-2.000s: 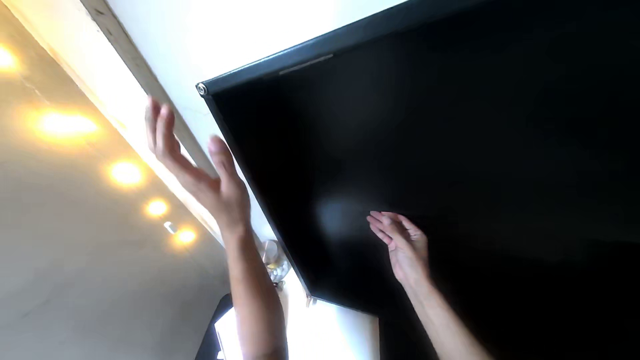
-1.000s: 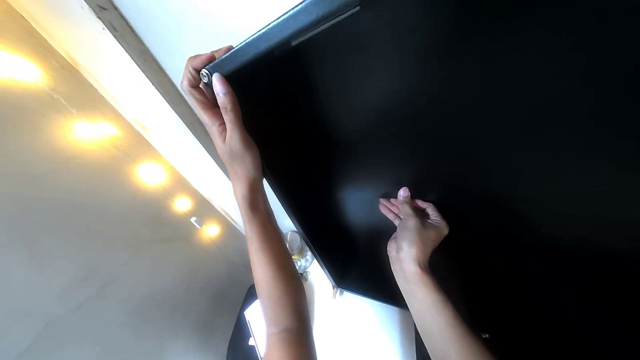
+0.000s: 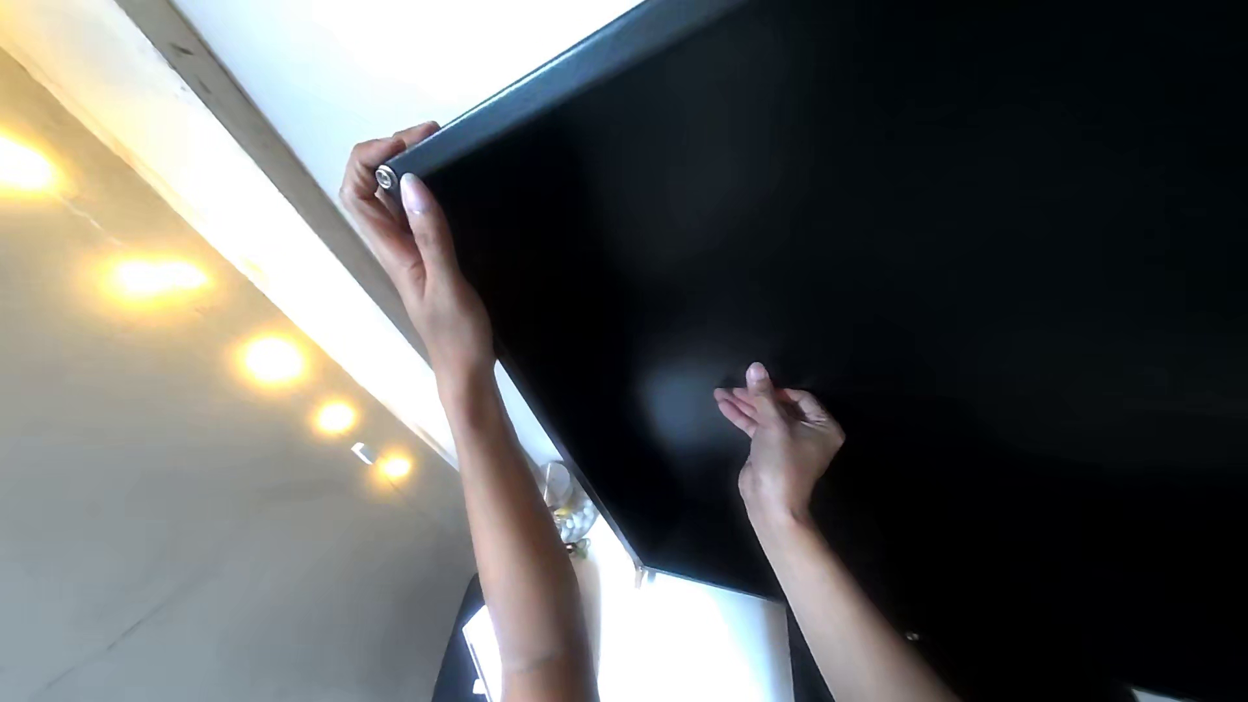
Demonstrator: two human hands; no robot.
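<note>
A large dark flat panel with a metallic edge (image 3: 575, 83), which looks like a television or monitor screen, fills the right and middle of the view at a tilt. My left hand (image 3: 419, 244) grips its upper left corner, the thumb on the front face and the fingers around the back, beside a small round metal fitting (image 3: 386, 176). In front of the dark surface, my right hand (image 3: 785, 444) is raised with its fingers loosely bent and the thumb up. It holds nothing visible; whether it touches the panel I cannot tell.
Glowing round lights (image 3: 273, 360) run along the grey wall (image 3: 244, 575) at the left, near a pale beam. Below the panel's left edge stands a clear glass vessel (image 3: 573, 515) with pale pieces in it. A bright white surface (image 3: 692, 643) lies at the bottom.
My left hand was raised beside the panel with spread fingers two seconds ago; it has since closed on the corner. The right hand's fingers have bent and its wrist has turned.
</note>
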